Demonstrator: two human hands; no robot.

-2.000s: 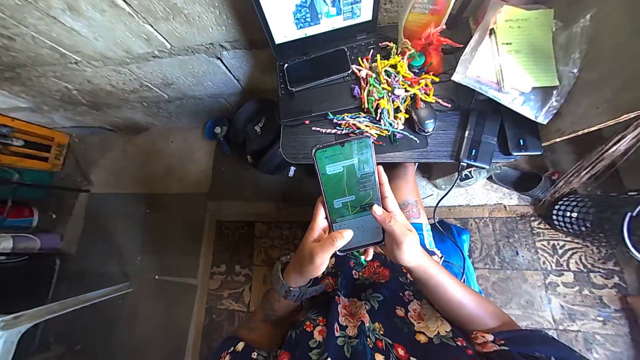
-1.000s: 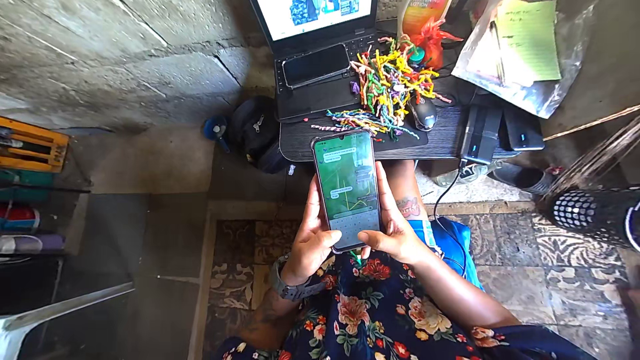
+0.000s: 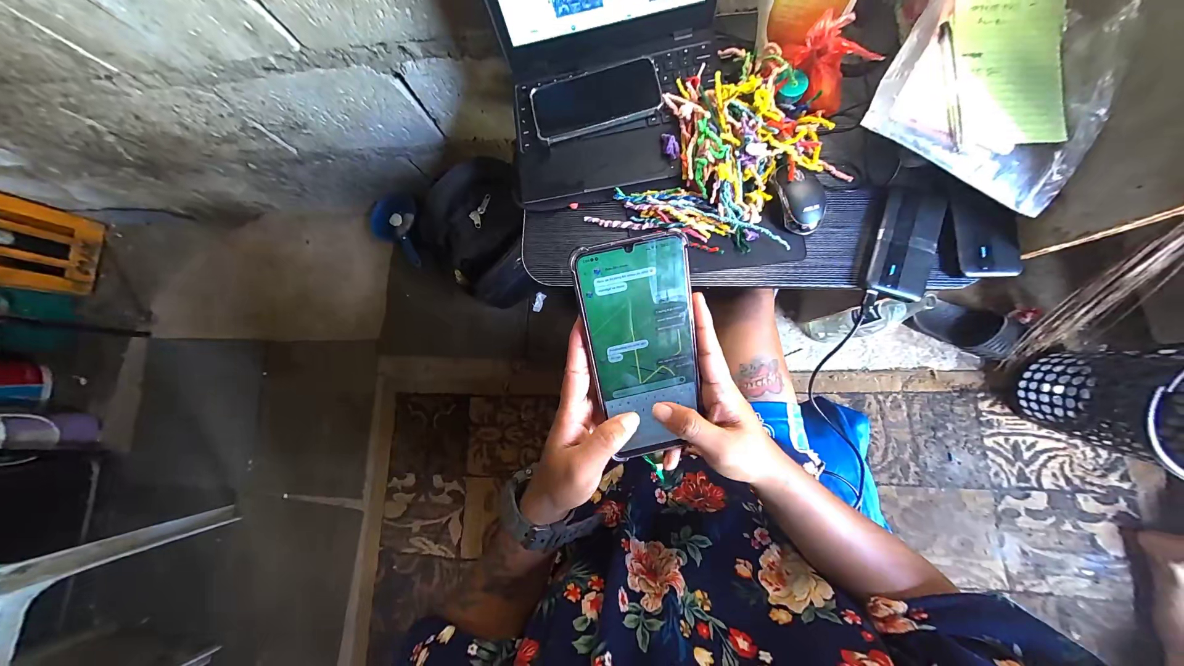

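A smartphone [image 3: 638, 342] in a clear case is held upright over my lap, its screen showing a green-backed chat and a keyboard. My left hand [image 3: 583, 444] grips its left edge, the thumb over the lower screen; a dark watch sits on that wrist. On the other side my right hand [image 3: 726, 425] holds the right edge, its thumb also over the keyboard. Beyond the phone, a pile of colourful twisted yarn pieces [image 3: 740, 157] lies on the desk [image 3: 564, 250] and partly on a laptop [image 3: 592, 166]. A second smartphone [image 3: 597, 97] rests on the laptop's keyboard.
Right of the yarn are a computer mouse [image 3: 801, 203], a black power bank [image 3: 906, 240] with a cable, another black device [image 3: 985, 236] and a plastic bag [image 3: 1008, 157] with yellow paper. A black perforated basket [image 3: 1064, 398] stands at right, a black bag [image 3: 472, 222] left of the desk.
My right thumb has moved left and down across the phone's screen from its place two seconds ago. Both hands still hold the phone.
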